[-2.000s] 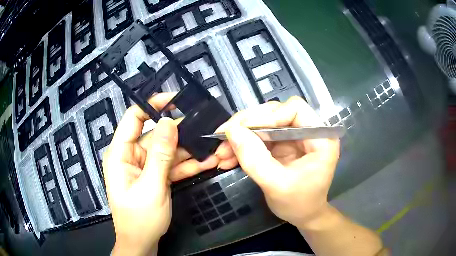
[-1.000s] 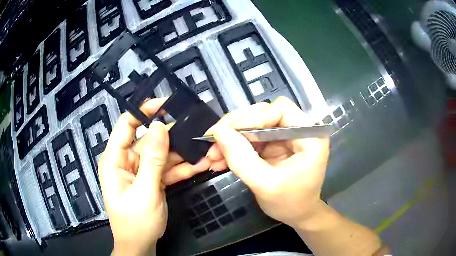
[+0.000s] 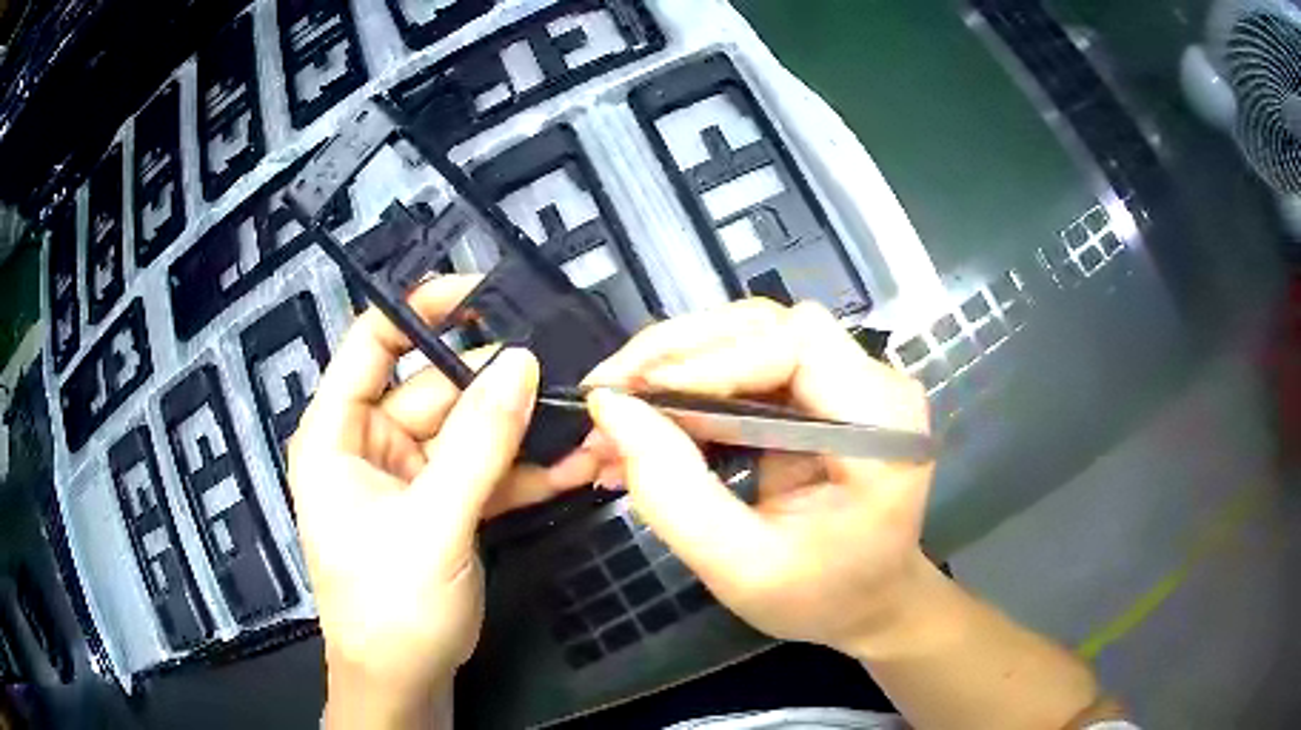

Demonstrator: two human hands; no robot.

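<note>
My left hand (image 3: 414,471) holds a black phone middle frame (image 3: 535,307) above the tray, its open end pointing to the upper left. My right hand (image 3: 771,471) holds silver-grey tweezers (image 3: 799,432) like a pen, their tip at the frame's lower part beside my left thumb. Whether a pad is at the tip cannot be told. The whitish blister tray (image 3: 835,157) lies under the hands with rows of black frames. A liner sheet with dark squares (image 3: 628,578) lies at the bench's front edge; its cells to the right look pale.
A dark green bench mat (image 3: 913,114) lies right of the tray. A dark strip with squares (image 3: 1063,107) crosses it. A round ribbed fan (image 3: 1270,100) stands at the upper right edge. Black shiny stacked trays are at the upper left. A grey floor with a yellow line (image 3: 1170,578) is at the lower right.
The frame has tilted in my left hand, and my left thumb lies further over it. The tweezers have turned, their rear end lower, with the tip closer to the thumb.
</note>
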